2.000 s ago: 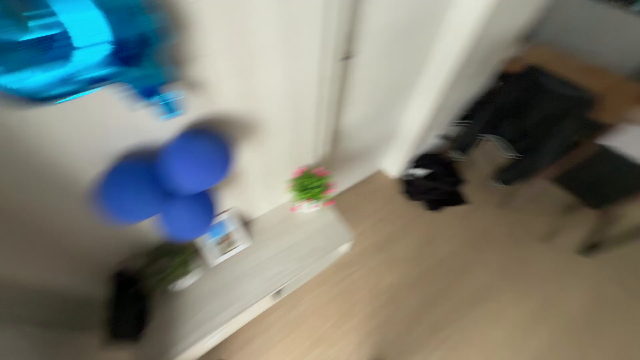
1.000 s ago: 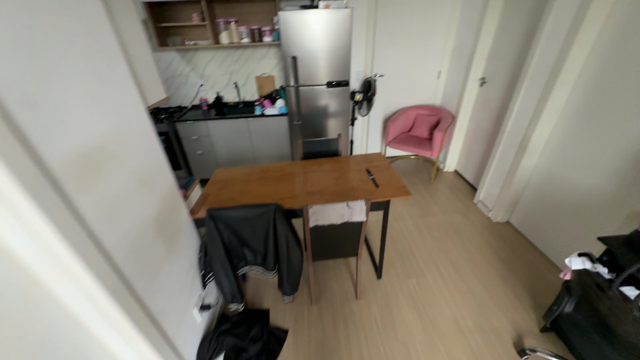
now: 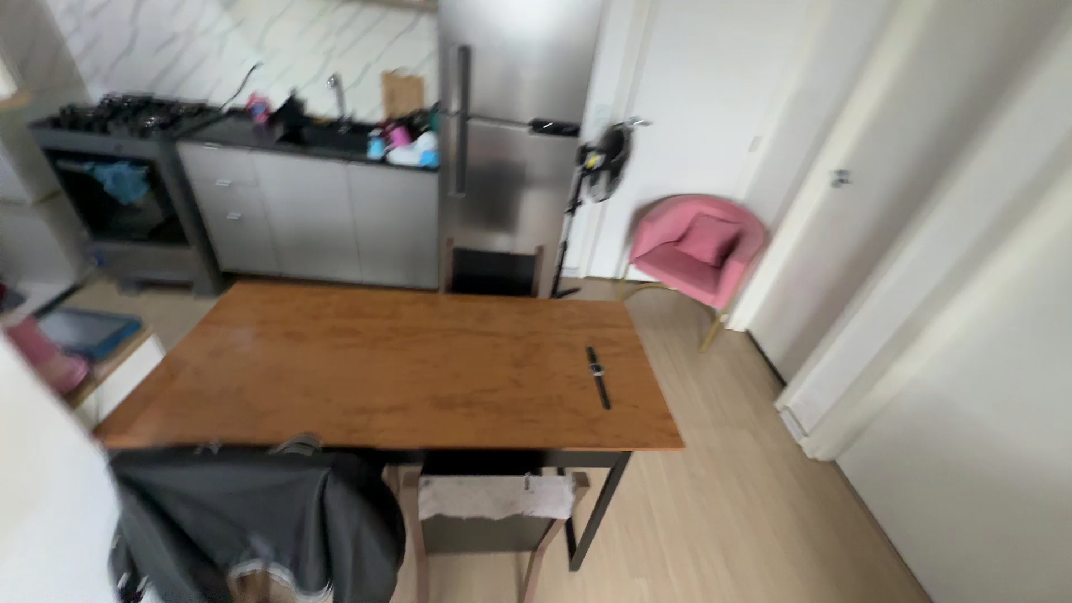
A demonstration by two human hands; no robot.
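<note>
Neither my left hand nor my right hand shows in the head view. A wooden table (image 3: pixel 402 368) stands in the middle, with a dark wristwatch (image 3: pixel 598 377) lying unfastened near its right end. A black jacket (image 3: pixel 251 511) hangs over a chair at the near left side of the table. Beside it, another chair (image 3: pixel 490 536) has a pale cloth (image 3: pixel 498 497) over the top of its backrest. A third chair (image 3: pixel 494 272) stands at the far side, partly hidden by the table.
Behind the table are a stove (image 3: pixel 126 193), a sink counter (image 3: pixel 310 151) with grey cabinets and a steel refrigerator (image 3: pixel 515 184). A fan (image 3: pixel 607 159) and a pink armchair (image 3: pixel 699 247) stand by the doors. A wall edge (image 3: pixel 50 486) is close at left; wood-look floor (image 3: pixel 737 502) runs along the right.
The view has swung from a wall with blue balloons and a low shelf to the kitchen, and the table now appears nearer. No hand shows in any frame.
</note>
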